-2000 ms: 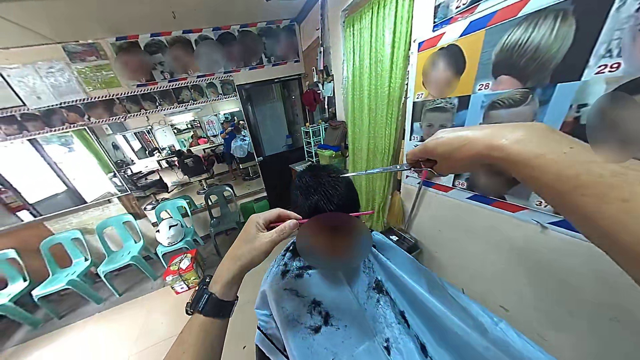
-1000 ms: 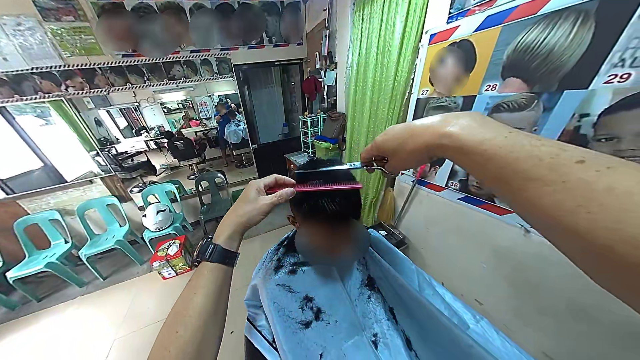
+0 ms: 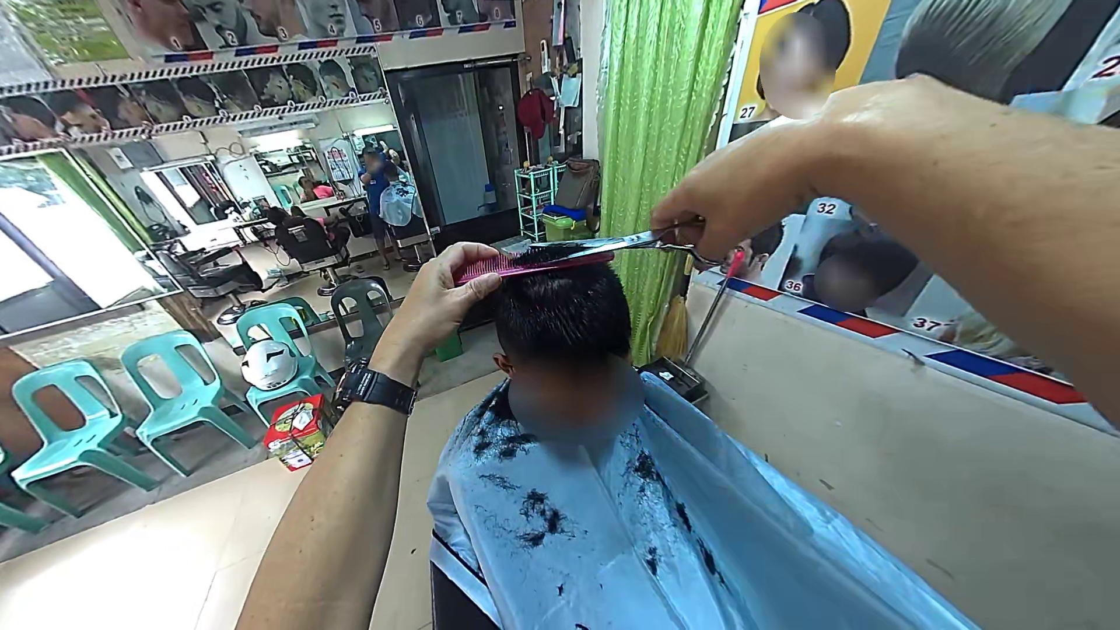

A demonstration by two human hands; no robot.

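A seated person's dark hair (image 3: 564,315) is at the centre. My left hand (image 3: 446,293) pinches the end of a pink comb (image 3: 490,268), which lies level across the top of the hair. Black hair stands above the comb's teeth, and the blades of metal scissors (image 3: 612,244) lie along it there. My right hand (image 3: 744,197) holds the scissors by their handles; its fingers are partly hidden from view. A light blue barber's cape (image 3: 612,525) covers the person's shoulders and lap, with dark hair clippings strewn over it.
Green plastic chairs (image 3: 179,389) line the left side, one bearing a white helmet (image 3: 269,364). A red box (image 3: 297,430) stands on the floor by them. Behind the person hangs a green curtain (image 3: 656,157). The wall with posters (image 3: 875,420) runs along the right. A mirror reflects other people.
The comb was lower at the front of the hair two seconds ago; it is now at the top. The scissors have come from beside the head onto the comb.
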